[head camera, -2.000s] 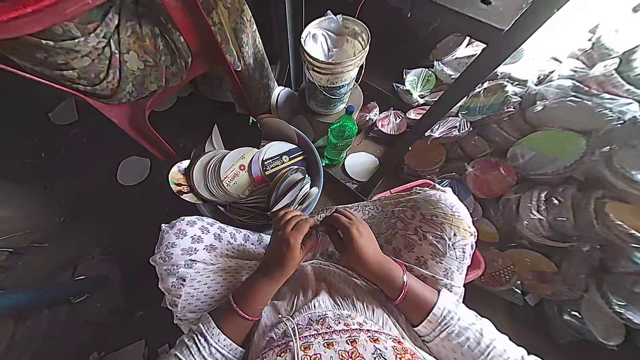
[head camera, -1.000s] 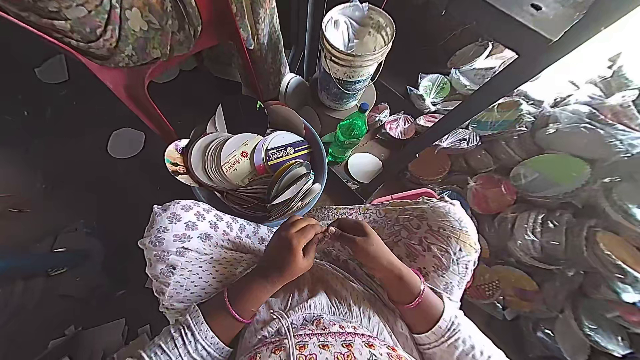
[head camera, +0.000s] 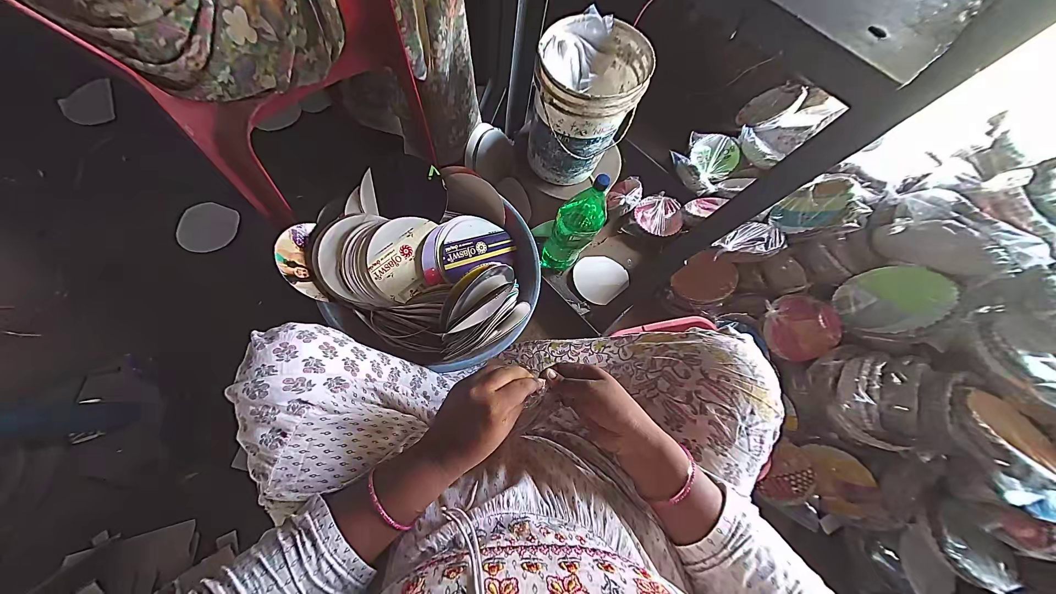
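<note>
My left hand (head camera: 487, 410) and my right hand (head camera: 598, 404) meet over my lap, fingertips pinched close together. A thin clear plastic film (head camera: 540, 404) seems to lie between and below the fingers; its shape is hard to make out. Beyond my knees stands a blue basin (head camera: 532, 276), filled with round cardboard discs (head camera: 400, 256), some printed and some plain. Beside the basin stands a green plastic bottle (head camera: 575, 223) with a blue cap.
A paint-stained bucket (head camera: 590, 99) holding white material stands behind the bottle. A red plastic chair (head camera: 198, 124) is at the upper left. Plastic-wrapped stacks of discs (head camera: 891, 388) fill the right side, past a dark metal bar (head camera: 767, 165). Loose discs (head camera: 208, 228) lie on the floor.
My hands stay together over the lap, and the fingers have shifted slightly. The basin, bottle and bucket stand as before. The view has moved a little.
</note>
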